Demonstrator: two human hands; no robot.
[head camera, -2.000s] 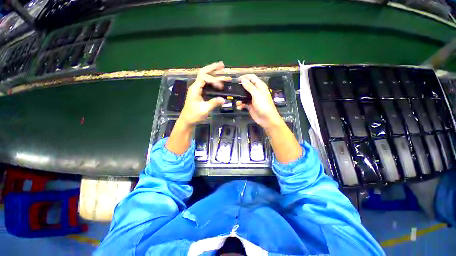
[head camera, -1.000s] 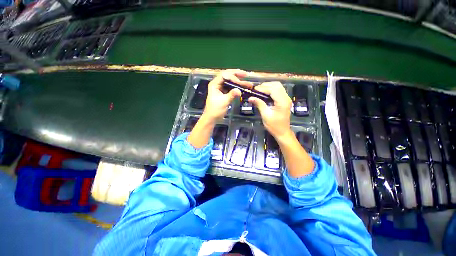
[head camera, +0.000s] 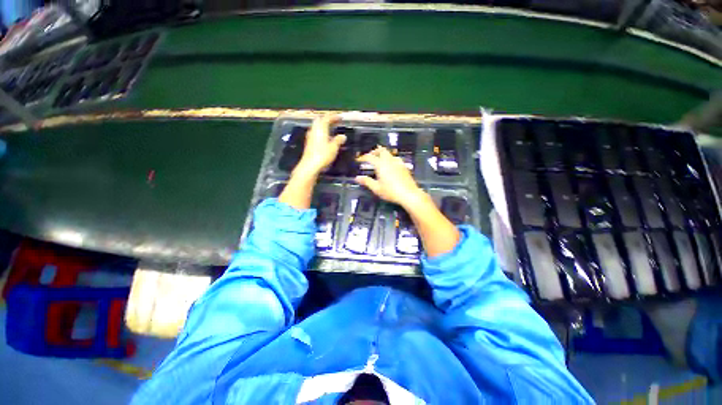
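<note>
The clear blister tray (head camera: 337, 267) lies in front of me, with black phones in two rows of pockets. My left hand (head camera: 321, 149) is over the left part of the back row, beside a black phone (head camera: 342, 160) in a pocket. My right hand (head camera: 388, 178) reaches over the middle of the tray, its fingertips low at a phone in the back row. Its fingers are partly spread. Whether either hand grips a phone is not clear. Another phone (head camera: 445, 150) with a white label patch lies at the back right.
The black blister tray (head camera: 554, 302) with dark and grey oblong parts is at the right, with a pale liner (head camera: 492, 162) along its left edge. More trays (head camera: 107, 71) lie at the far left, beyond the conveyor's worn edge strip. Blue and red stools (head camera: 67, 324) stand below left.
My hands have lowered to the tray and moved apart. The dark phone held between them a second ago is no longer raised. The view has shifted slightly.
</note>
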